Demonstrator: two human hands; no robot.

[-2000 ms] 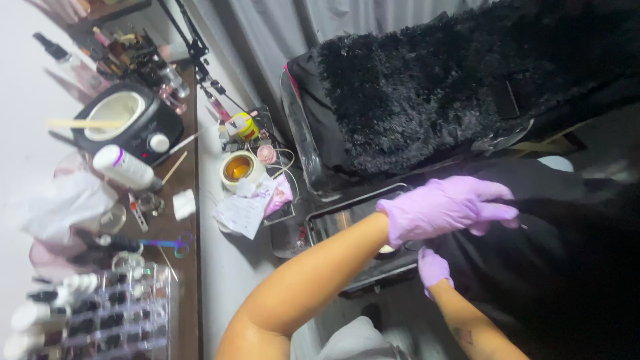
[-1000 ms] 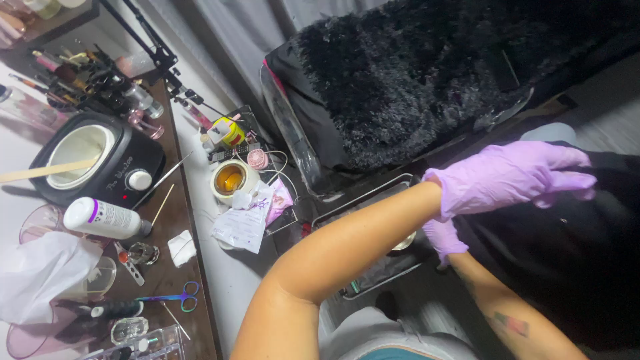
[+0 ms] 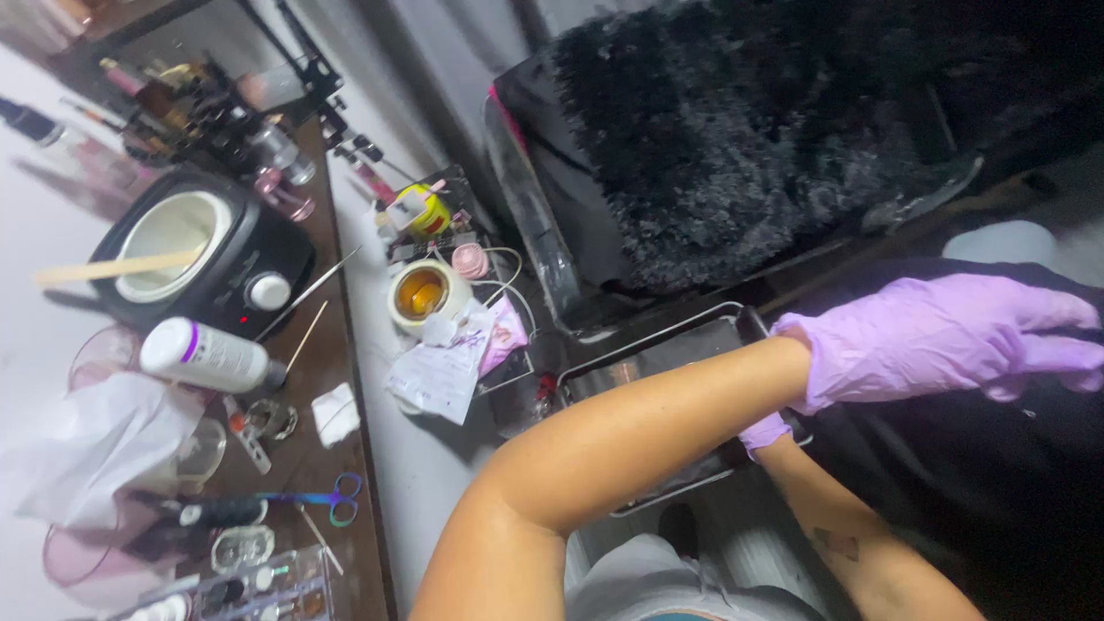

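My left hand (image 3: 949, 341), in a thin lilac glove, reaches across to the right edge over black fabric (image 3: 931, 492). Its fingers are stretched out and apart, and nothing clear shows between them. Most of my right hand (image 3: 766, 434), gloved alike, is hidden behind my left forearm, beside a metal-rimmed black tray (image 3: 655, 345); what it touches cannot be seen. Left of the hands, a small stand holds a white pot with amber contents (image 3: 424, 293), a yellow container (image 3: 424, 210), a pink round item (image 3: 470, 260) and crumpled white paper (image 3: 442, 366).
On the dark wooden table (image 3: 349, 466) at left are a black wax warmer (image 3: 276, 250) with a wooden spatula (image 3: 112, 266), a white bottle (image 3: 207, 355), rainbow-coloured scissors (image 3: 332, 498) and a cotton pad (image 3: 335, 414). A shaggy black cover (image 3: 716, 147) lies on a bed-like piece of furniture behind.
My left hand has moved to the right, farther over the black fabric. More of my right hand is now covered by my left forearm.
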